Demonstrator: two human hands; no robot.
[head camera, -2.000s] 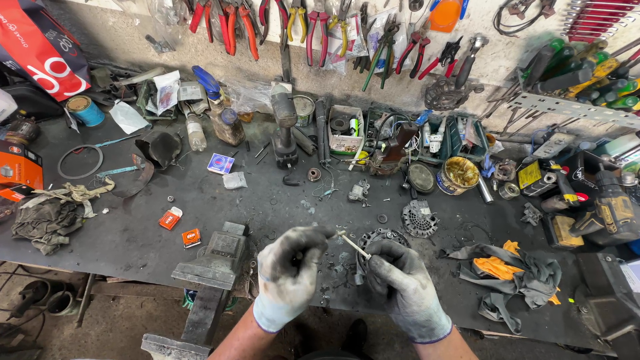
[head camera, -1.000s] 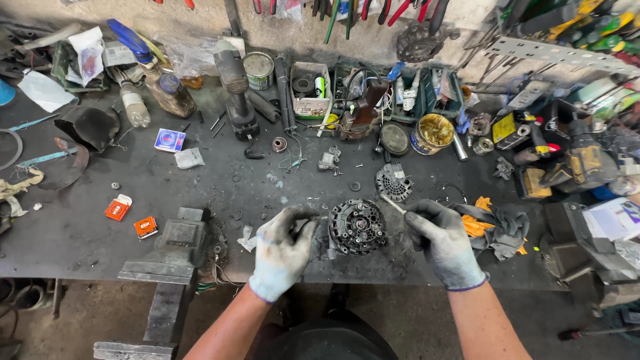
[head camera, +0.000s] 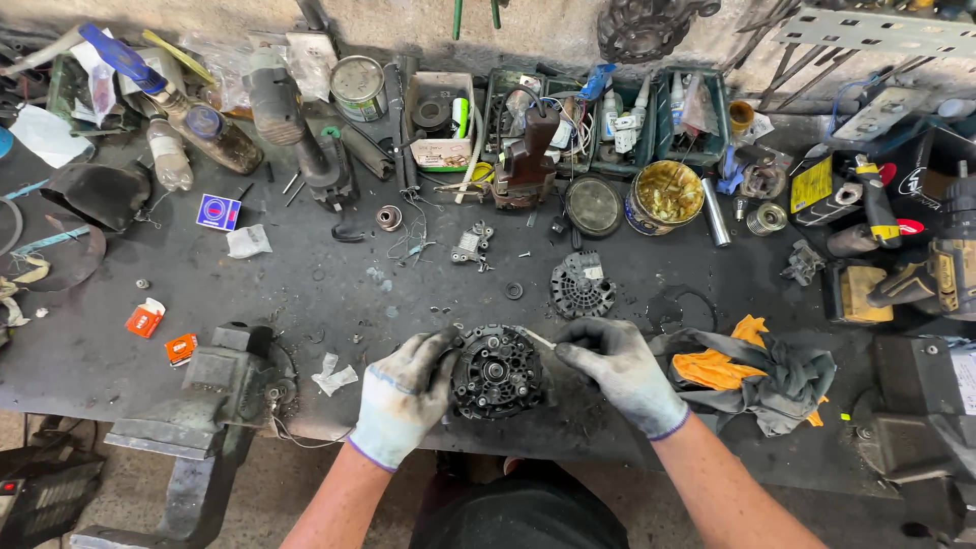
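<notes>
On the dark bench in front of me lies a round alternator (head camera: 497, 371), its open face with bolts and a central shaft turned up. My left hand (head camera: 404, 389), in a soiled white work glove, is at its left edge with fingers bent; whether it grips anything is hidden. My right hand (head camera: 621, 370), gloved the same way, pinches a thin pale stick (head camera: 537, 336) whose tip points at the alternator's upper right rim. Behind it lie a slotted round plastic cover (head camera: 582, 284), a small ring (head camera: 514, 290) and a voltage regulator (head camera: 472, 242).
A bench vise (head camera: 221, 381) stands at the left front. Grey and orange rags (head camera: 785, 381) lie right of my right hand. Along the back are an open tub of grease (head camera: 665, 197), a dark round lid (head camera: 594, 206), a cordless impact wrench (head camera: 305, 130) and green bins (head camera: 690, 114).
Two seconds ago both hands were close together with the stick between them. They have since moved apart, and my left hand is now at the alternator's edge. The view has shifted.
</notes>
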